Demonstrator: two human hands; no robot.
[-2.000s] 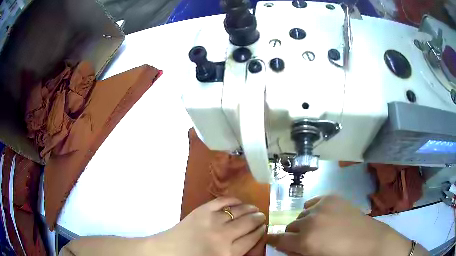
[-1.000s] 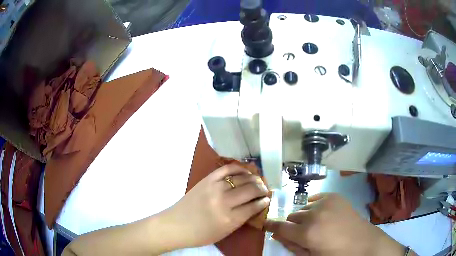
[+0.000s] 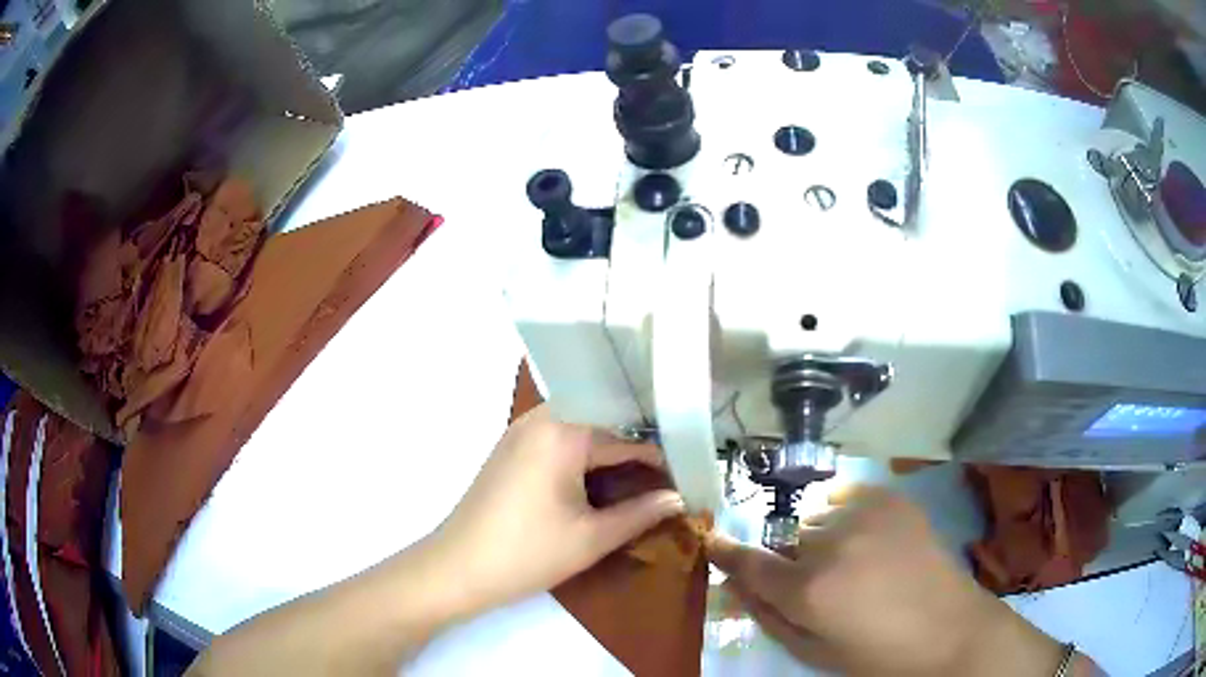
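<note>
A rust-brown cut panel (image 3: pixel 648 611) lies under the machine head, its near part lit orange and angled towards the bottom edge. A puckered gathered piece (image 3: pixel 672 540) lies on it by the needle area. My left hand (image 3: pixel 556 496) holds the gathered fabric between thumb and fingers, left of the presser foot. My right hand (image 3: pixel 833 575) lies right of the needle area, its index fingertip touching the fabric edge; its other fingers are blurred. The needle and presser foot are hidden behind the take-up lever guard (image 3: pixel 684 384) and my fingers.
The white sewing machine head (image 3: pixel 846 271) stands above my hands, with a grey control panel (image 3: pixel 1098 397) at right. A cardboard box (image 3: pixel 284 146) with crumpled pieces (image 3: pixel 165 311) and flat cut panels (image 3: pixel 284 311) are at left. A rust-brown heap (image 3: pixel 1038 522) lies at right.
My left hand has turned and its thumb and fingers now pinch the fabric instead of lying flat on it. The panel's near end has swung and my right hand has moved slightly up.
</note>
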